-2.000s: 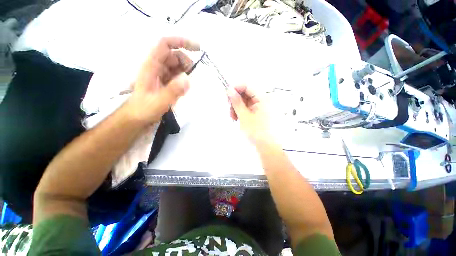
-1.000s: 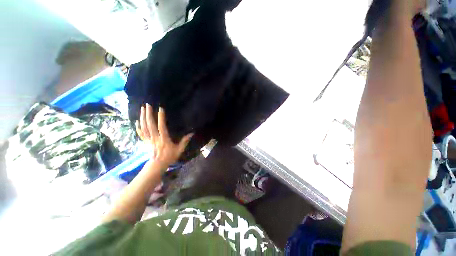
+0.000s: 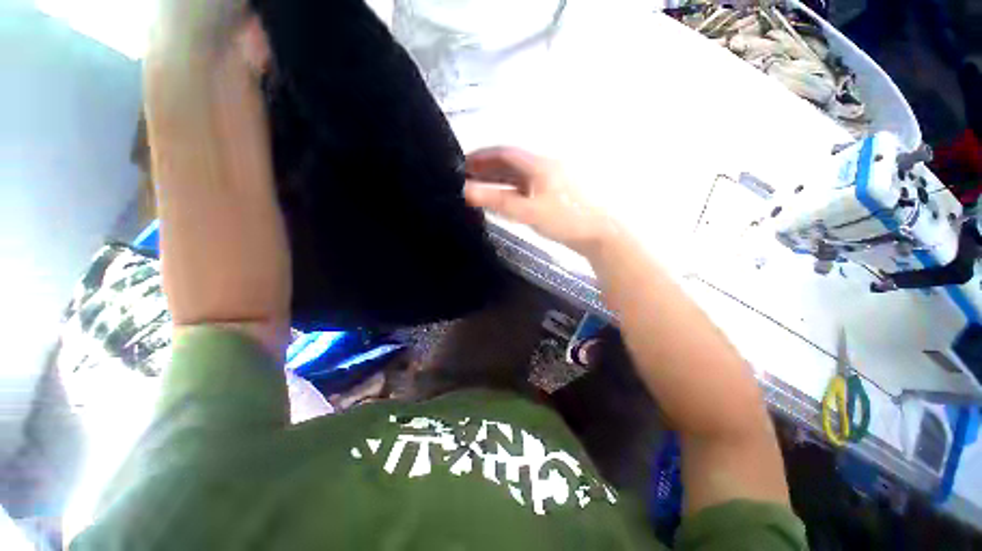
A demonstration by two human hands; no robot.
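Note:
A large black fabric panel (image 3: 372, 183) hangs from the top left of the table over its front edge, above my lap. My left hand (image 3: 221, 32) is blurred at the top left, beside the panel's upper left edge; its fingers are not clear. My right hand (image 3: 528, 199) is at the panel's right edge with fingers bent. Whether it grips the edge or only touches it cannot be told.
The sewing machine (image 3: 851, 205) stands at the right. Scissors (image 3: 843, 404) with yellow and green handles lie near the table's front edge. A white container (image 3: 899, 108) of scraps is at the back right. Camouflage-look fabric (image 3: 124, 312) is piled at the left.
My left hand has moved from the panel's lower part up to the top left. My right hand has come back from the far top right to the panel's right edge. The view has shifted.

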